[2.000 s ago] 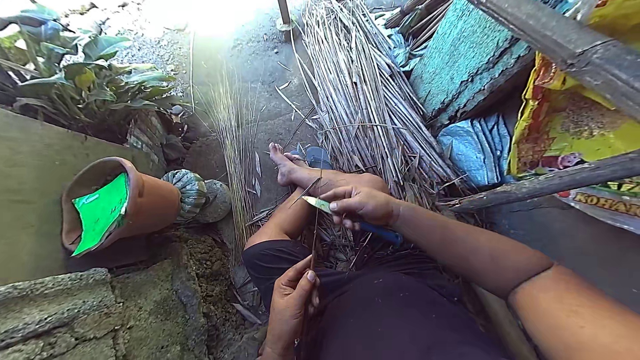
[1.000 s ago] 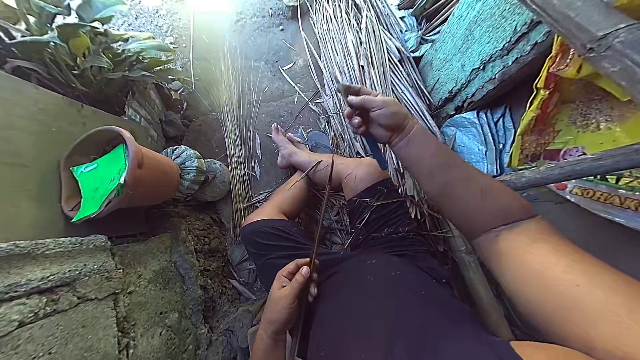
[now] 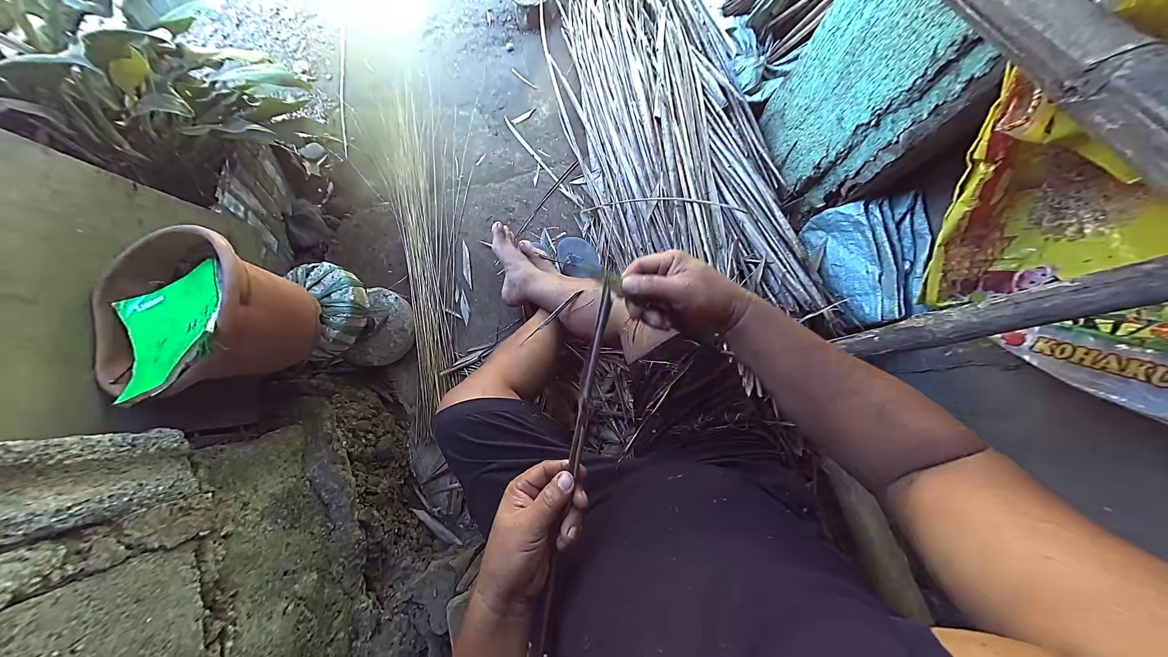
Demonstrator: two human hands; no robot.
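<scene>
My left hand (image 3: 538, 520) is closed around a long, thin dark stalk (image 3: 589, 392), which slants up from my lap past my crossed legs. My right hand (image 3: 680, 292) is at the stalk's upper end, its fingers closed on a small blade-like object (image 3: 613, 283), blurred and mostly hidden by the fingers. Dry leaf scraps and shavings lie on my lap and around my legs. Beyond my feet a large pile of dry stalks (image 3: 652, 119) lies on the ground, and a bundle of thin greenish-yellow ribs (image 3: 424, 228) lies to the left of my feet.
At left are a terracotta pot (image 3: 274, 319) with a bright green sheet in it, a concrete block edge (image 3: 91, 474) and leafy plants (image 3: 137, 82). To the right lie a turquoise slab (image 3: 876, 82), a blue woven sack (image 3: 867, 255), a yellow printed sack (image 3: 1077, 201) and a wooden pole (image 3: 1004, 310).
My right hand went up and away from the stalk, then came back down to its upper end. My left hand has stayed low, holding the stalk.
</scene>
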